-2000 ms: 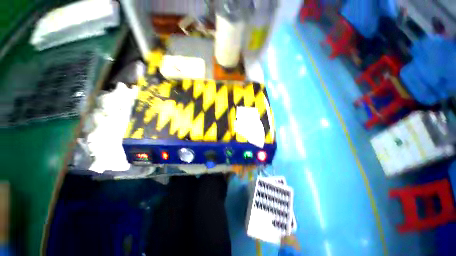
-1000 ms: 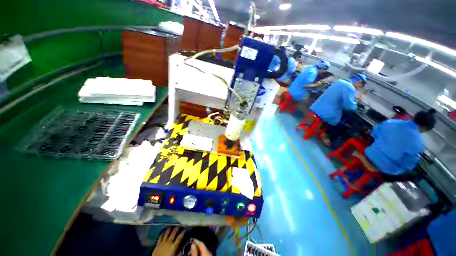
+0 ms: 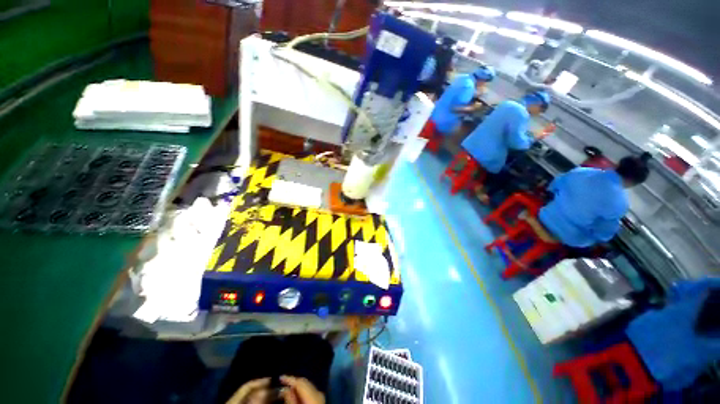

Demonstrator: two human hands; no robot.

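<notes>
My left hand (image 3: 253, 390) and my right hand (image 3: 303, 390) are at the bottom edge, partly cut off, over the black lap cloth (image 3: 294, 353). Their fingertips come close together around a small dark ring part (image 3: 276, 383). The left fingers hold it; the right fingertips are bent at its right side, and whether they pinch a piece is too small to tell. The press machine (image 3: 300, 245) stands ahead, with the press head (image 3: 383, 87) above the orange-brown fixture (image 3: 347, 200).
A white parts tray (image 3: 393, 379) with dark pieces is low at the right. White cloth (image 3: 178, 264) lies left of the machine. The green bench holds a blister tray (image 3: 95, 188) and stacked white trays (image 3: 142, 105). People in blue and red stools are at the right.
The view has tilted up from the lap and machine front. Both hands have come into view since the oldest frame and are now closer together, with the parts tray showing more than one second ago.
</notes>
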